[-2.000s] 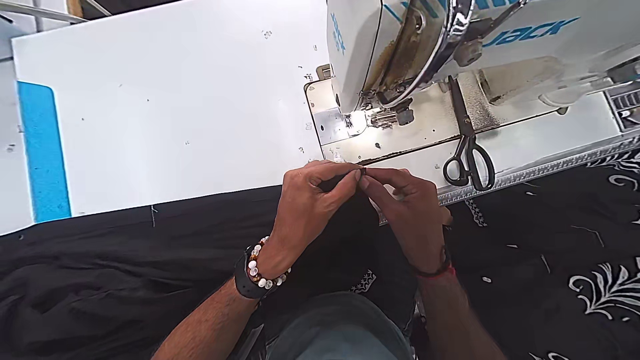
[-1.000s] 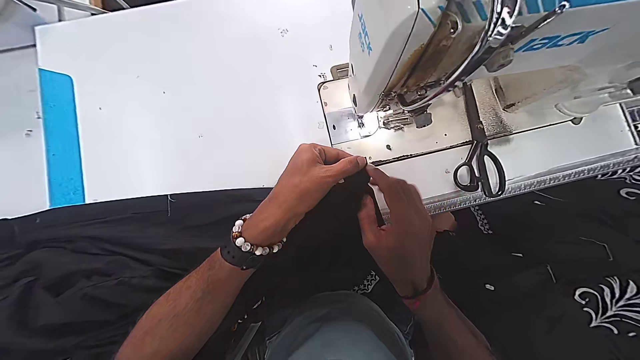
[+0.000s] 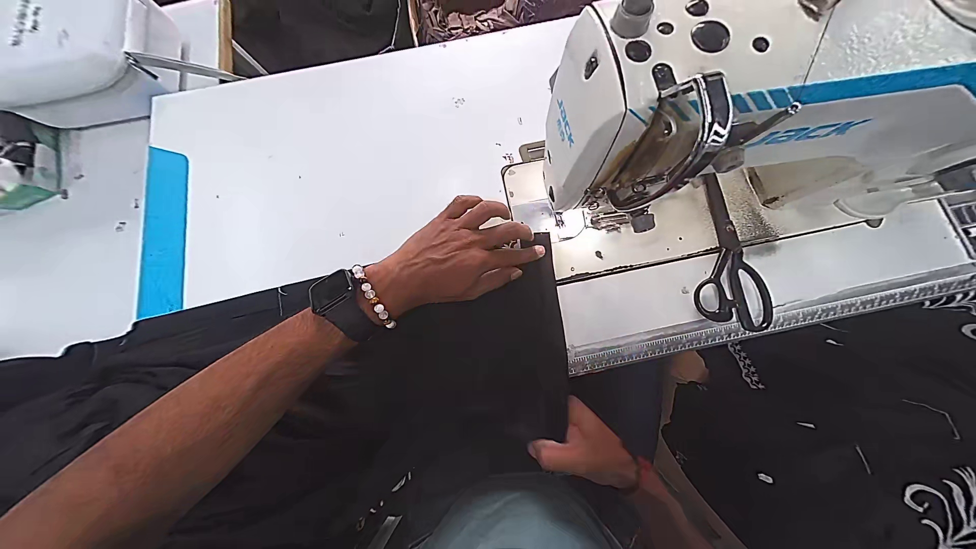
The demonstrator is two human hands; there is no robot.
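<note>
Black fabric [image 3: 473, 366] hangs over the table's front edge, its narrow folded edge running down toward my lap. My left hand [image 3: 465, 252], with a smartwatch and beaded bracelet at the wrist, lies palm down on the fabric's upper end, fingers spread, just left of the lit needle area. Lower down, my right hand [image 3: 587, 446] pinches the folded edge between thumb and fingers. The white Jack sewing machine [image 3: 671, 137] stands just beyond the fabric. Its presser foot [image 3: 568, 221] is close to the fabric's top corner; whether they touch cannot be told.
Black-handled scissors [image 3: 736, 286] lie on the machine bed, right of the fabric. A measuring tape strip [image 3: 686, 332] runs along the table's front edge. Black cloth with white embroidery [image 3: 942, 503] lies at the lower right. Another white machine part [image 3: 84, 61] stands at the upper left.
Both hands were together at the fabric's edge near the machine. My right hand has moved down along the fabric, while my left hand has spread flat on it. The fabric edge is now stretched out straight.
</note>
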